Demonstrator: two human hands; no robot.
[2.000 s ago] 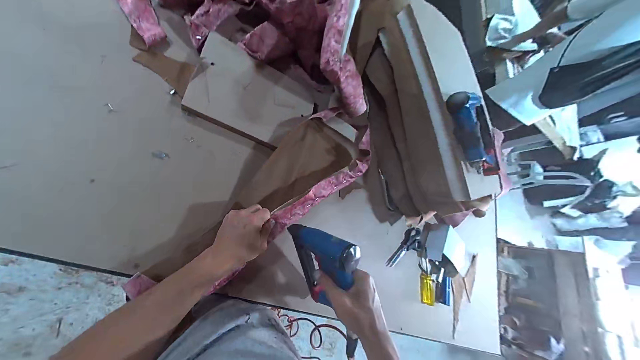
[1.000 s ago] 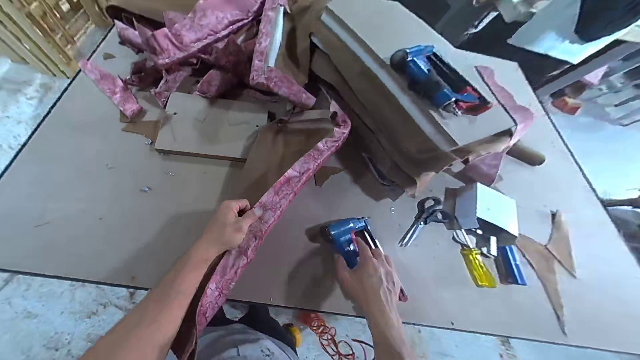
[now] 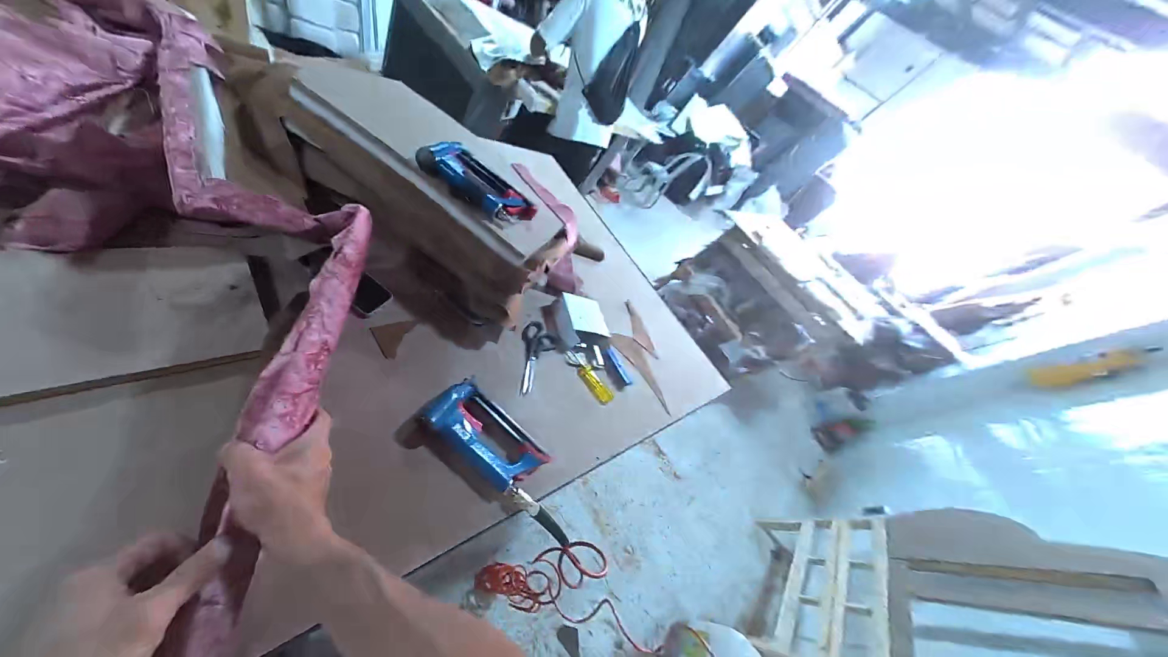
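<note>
Pink patterned fabric (image 3: pixel 301 356) covers a long strip or edge that runs from the upper left down to the lower left. My right hand (image 3: pixel 283 484) is closed around it at mid-length. Lower down, my left hand (image 3: pixel 137 593) grips the same piece; it is blurred and partly cut off by the frame. To the right of my hands, a blue pneumatic staple gun (image 3: pixel 479 438) lies on the table, its hose hanging over the edge. Neither hand touches it.
A second blue staple gun (image 3: pixel 474 182) lies on a padded stack (image 3: pixel 401 192). Scissors (image 3: pixel 532 356), a yellow-handled tool (image 3: pixel 595 384) and a white box (image 3: pixel 584 315) sit on the worktable (image 3: pixel 675 383). A coiled red hose (image 3: pixel 520 584) lies on the floor. A person (image 3: pixel 593 55) stands beyond.
My right hand has let go of the staple gun, which now lies on the table, and has moved left onto the pink fabric. The view has swung to the right.
</note>
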